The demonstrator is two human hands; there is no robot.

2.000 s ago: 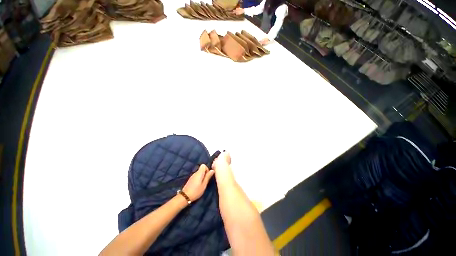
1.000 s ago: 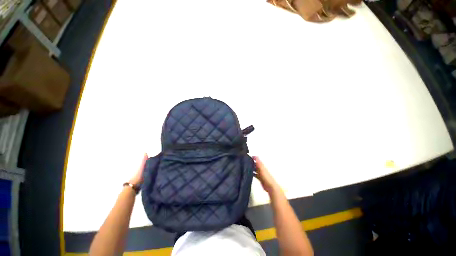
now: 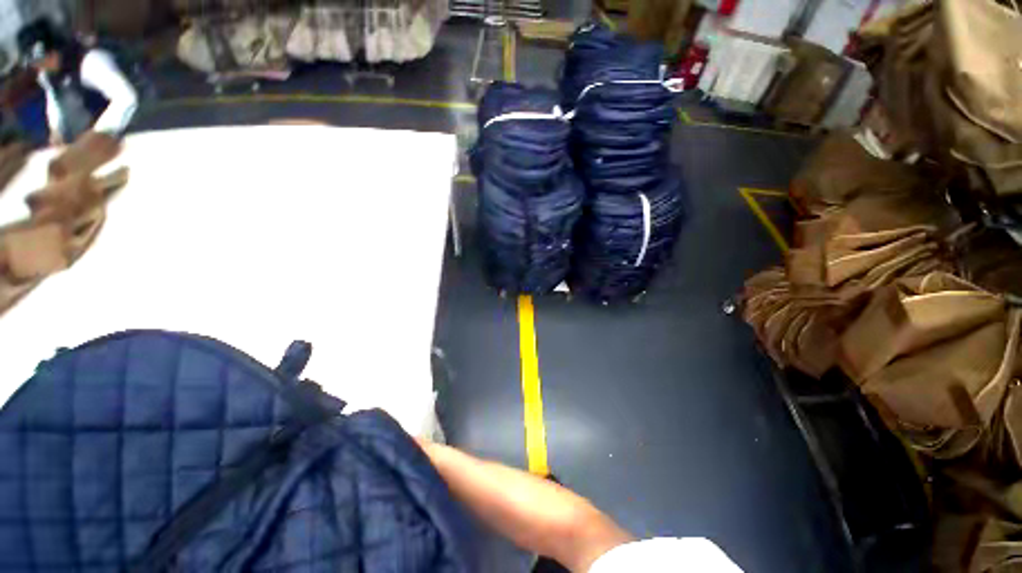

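Note:
A navy quilted backpack (image 3: 168,437) fills the lower left of the view, close to the camera and cut off by the picture's edges. Its rounded top, a dark zipper line and a short dark strap end at its side show. My right hand (image 3: 439,457) is at the backpack's right side, holding it; the fingers are hidden behind the bag. My left hand is not in view. The white table (image 3: 336,246) lies behind the backpack.
Tied bundles of navy backpacks (image 3: 527,207) stand on the floor beyond the table's right edge. Brown bag pieces (image 3: 930,347) are piled at the right, others on the table at left. A person (image 3: 84,90) is at the far left.
The view has swung right towards the floor bundles. The backpack now appears nearer and at the lower left. My left hand has gone out of view.

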